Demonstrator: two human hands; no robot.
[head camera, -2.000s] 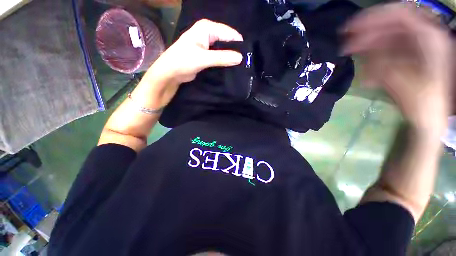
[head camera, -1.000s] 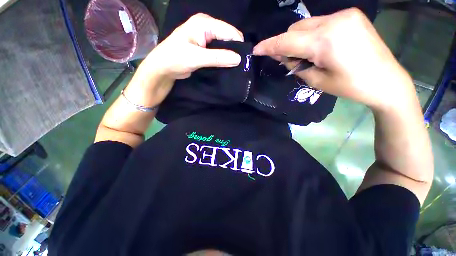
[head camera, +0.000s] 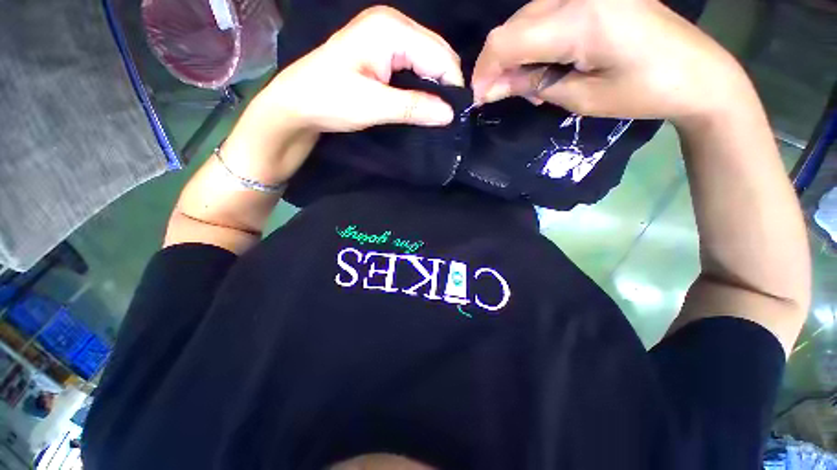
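Observation:
A black garment (head camera: 385, 163) lies bundled on my lap, with a white printed patch at its right. My left hand (head camera: 376, 78) pinches a plain black fold of it between thumb and fingers. My right hand (head camera: 578, 60) meets the fold from the right, thumb and forefinger together at its edge. A thin pale glint, needle or thread, shows at those fingertips; I cannot tell which. Thread snips (head camera: 551, 78) are tucked in my right hand, mostly hidden by the fingers. Short pale stitch lines run on the cloth below the fold.
A grey cloth-covered table (head camera: 64, 138) with a blue edge stands at the left. A reddish mesh-like waste basket (head camera: 197, 41) is at the upper left. Blue crates (head camera: 60, 330) are at the lower left. Green shiny floor (head camera: 633, 266) shows at the right.
My right hand came in from the far right to the fold, and its fingertips are now lower and closed at the edge. My left hand keeps its pinch. The view has shifted slightly.

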